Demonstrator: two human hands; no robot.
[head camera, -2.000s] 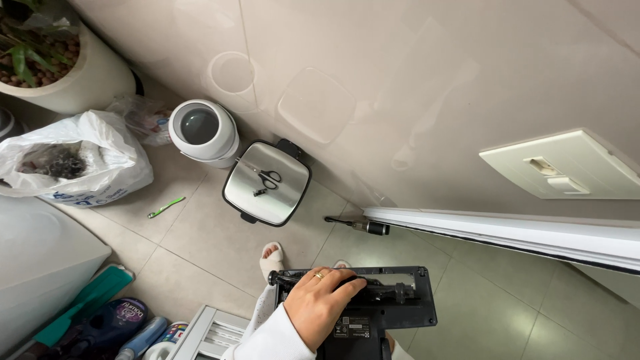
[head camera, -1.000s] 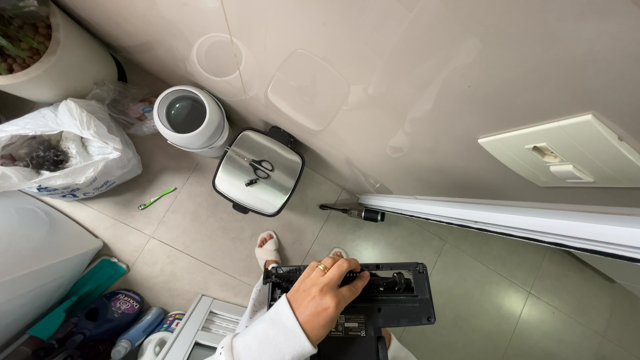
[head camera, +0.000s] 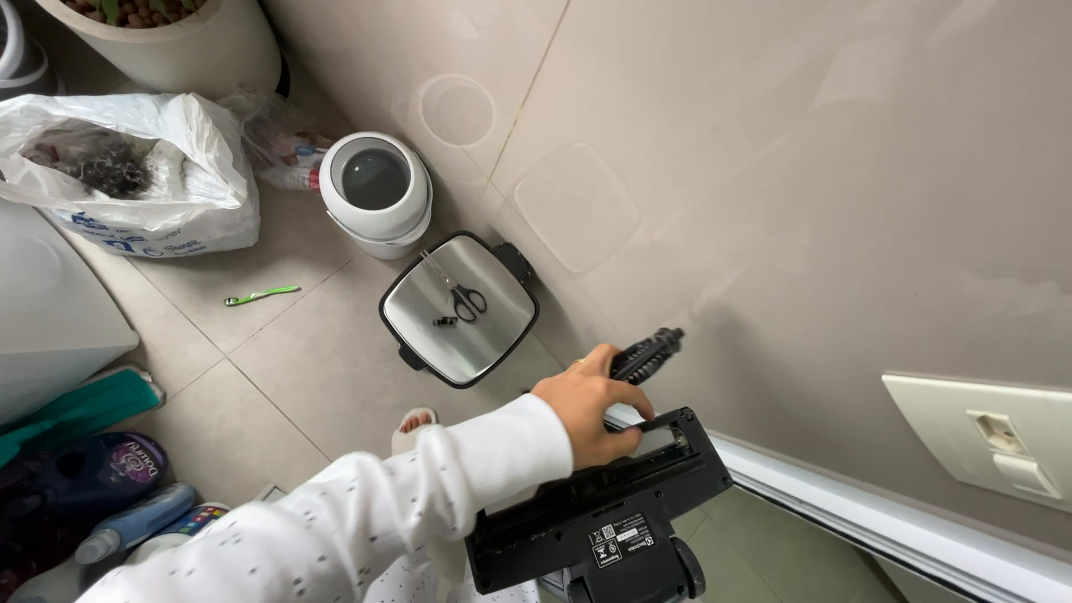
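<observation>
My left hand (head camera: 593, 408), in a white spotted sleeve, is closed around a black bristled brush roll (head camera: 646, 357), which sticks out beyond the fingers. Its thumb and a finger are at the edge of a black vacuum cleaner floor head (head camera: 603, 511), turned underside up with a long slot exposed. My right hand is out of view. Beyond the hand, a pedal bin with a steel lid (head camera: 461, 347) carries black-handled scissors (head camera: 466, 301) and a small black part (head camera: 445, 322).
A white round bin (head camera: 374, 197), an open plastic bag (head camera: 180, 219) with dark fluff and a green toothbrush (head camera: 264, 295) are on the tiled floor. Bottles (head camera: 138, 519) and a teal plastic item (head camera: 92, 410) lie lower left. A wall with a socket plate (head camera: 980, 435) rises at right.
The brush roll, earlier in the floor head's slot under my left hand, is now outside it in that hand. The floor head has tilted, and the view has shifted.
</observation>
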